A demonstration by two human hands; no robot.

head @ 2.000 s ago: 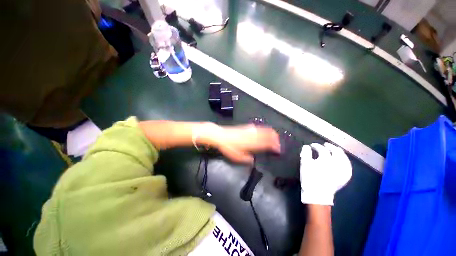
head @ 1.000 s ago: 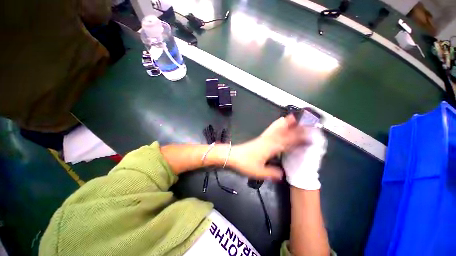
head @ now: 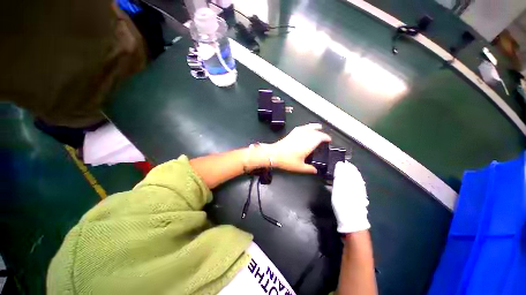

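Observation:
Black power adapters [head: 330, 157] stand side by side on the dark green bench, with prongs toward the pale rail. My bare left hand [head: 300, 148] holds them from the left, thumb and fingers around their side. My gloved right hand [head: 349, 196] touches their right, near side with its fingertips. Two more black adapters [head: 273, 109] stand together farther back to the left. Thin black cords [head: 258, 199] with DC plugs lie below my left wrist, which hides part of them.
A clear water bottle [head: 215, 52] stands at the back left. The pale metal rail [head: 369, 135] runs diagonally before the glossy green belt [head: 369, 75]. A blue bin [head: 490, 230] is at the right. A person in brown is at the left.
My hands, blurred together near the rail one second ago, are now on either side of the adapters and closer to me. The cord hank below them earlier is no longer clearly seen.

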